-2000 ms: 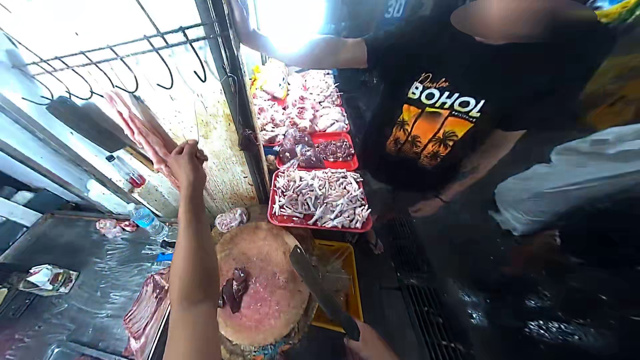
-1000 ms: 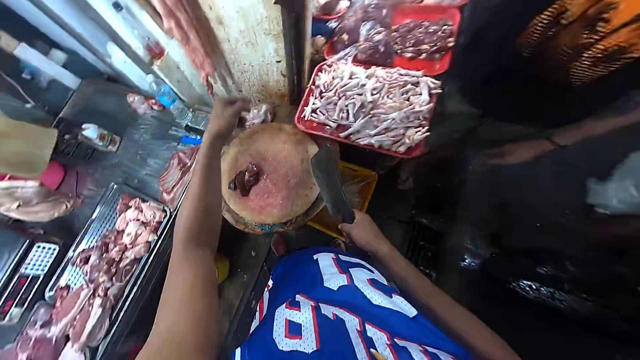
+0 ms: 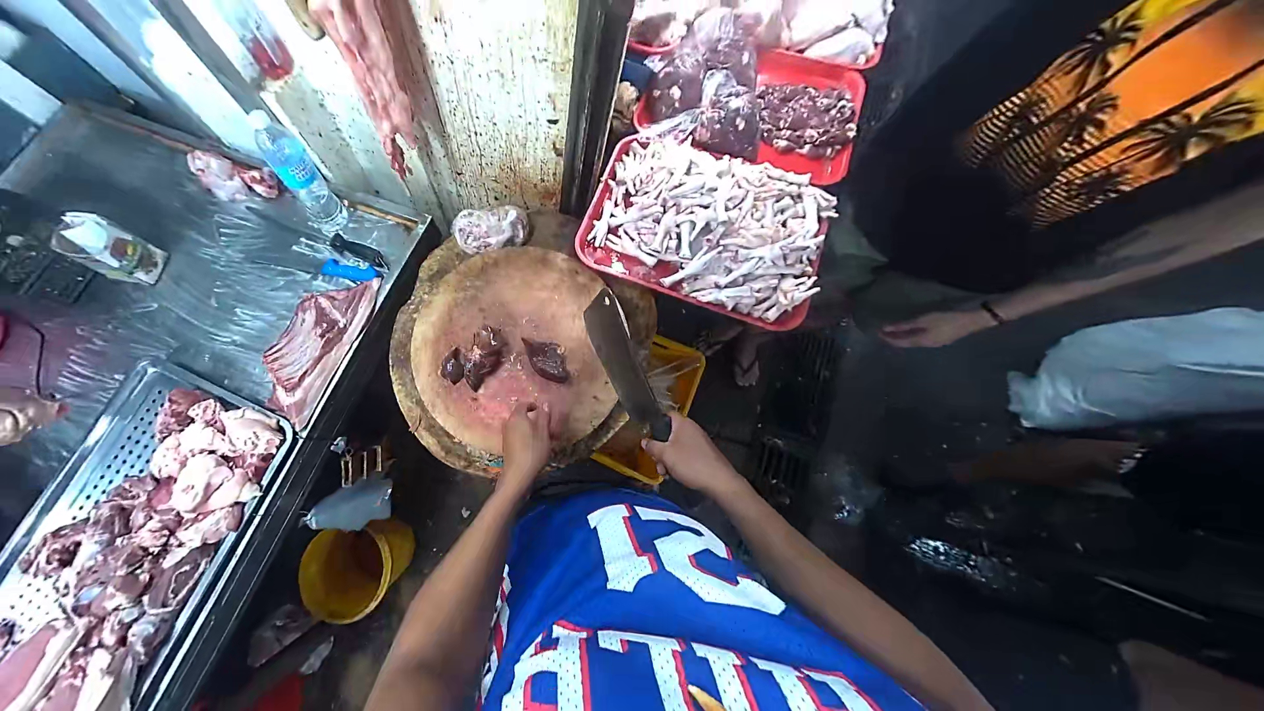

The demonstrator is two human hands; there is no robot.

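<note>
My right hand (image 3: 686,454) grips the handle of a cleaver (image 3: 622,357), whose broad dark blade lies over the right edge of a round wooden chopping block (image 3: 464,296). Dark red pieces of meat, perhaps liver, rest on the block: a cluster (image 3: 482,357) left of centre and one separate piece (image 3: 546,359) to its right. At the block's near edge is my left hand (image 3: 526,439), fingers curled; whether it holds anything is hidden. A plastic-wrapped bundle (image 3: 490,228) sits behind the block.
A red tray (image 3: 790,318) of chicken feet stands behind right. On the left, a metal table (image 3: 212,331) bears a perforated tray (image 3: 109,434) of meat and a water bottle (image 3: 296,170). Below are a yellow bucket (image 3: 346,578) and a yellow crate (image 3: 681,370). A person's hand (image 3: 933,328) is at right.
My left hand has come down from the hanging meat to the block's near edge. A separate dark piece now lies right of the cluster. The view has tilted down.
</note>
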